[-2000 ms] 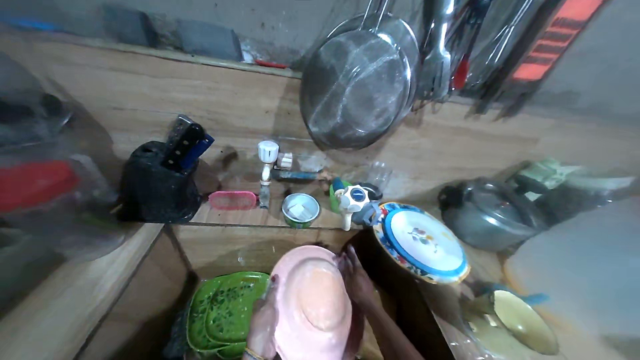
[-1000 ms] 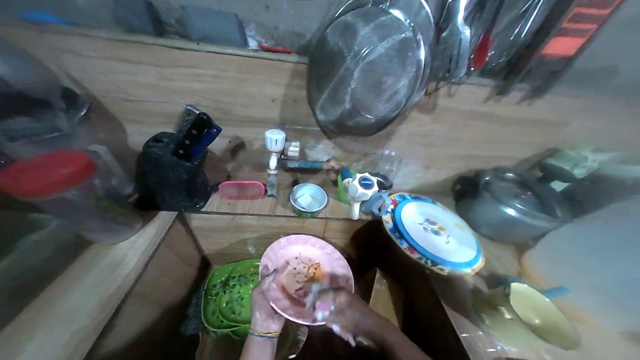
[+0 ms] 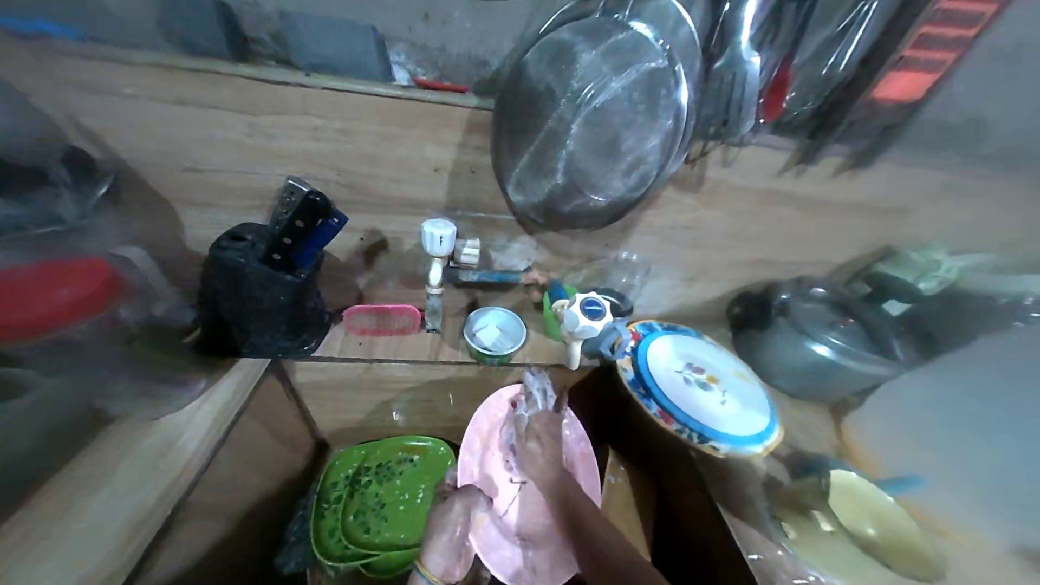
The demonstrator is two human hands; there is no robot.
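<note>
A pink plate (image 3: 491, 520) is tilted over the sink recess, its inner face toward me. My left hand (image 3: 455, 516), with a thin band at the wrist, grips its left edge. Pressed on the plate's upper part is my right hand (image 3: 539, 435), holding a whitish, wet piece of scrubbing material (image 3: 536, 390) under its fingers. Green leaf-patterned trays (image 3: 394, 496) lie stacked to the left of the plate. Above the plate, on the ledge, a small round tin (image 3: 495, 334) holds a pale block. A white tap (image 3: 587, 317) stands right of the tin.
A pink soap dish (image 3: 382, 320) and a black knife holder (image 3: 260, 296) stand on the ledge at left. Floral enamel plates (image 3: 703, 390), a metal pot (image 3: 812, 333) and a cream bowl (image 3: 881, 520) are at right. A large metal strainer (image 3: 589, 122) hangs above.
The pink plate, seen from its underside two seconds ago, now shows its inner face. Dark specks in its middle one second ago are mostly gone. My right hand has moved up across it.
</note>
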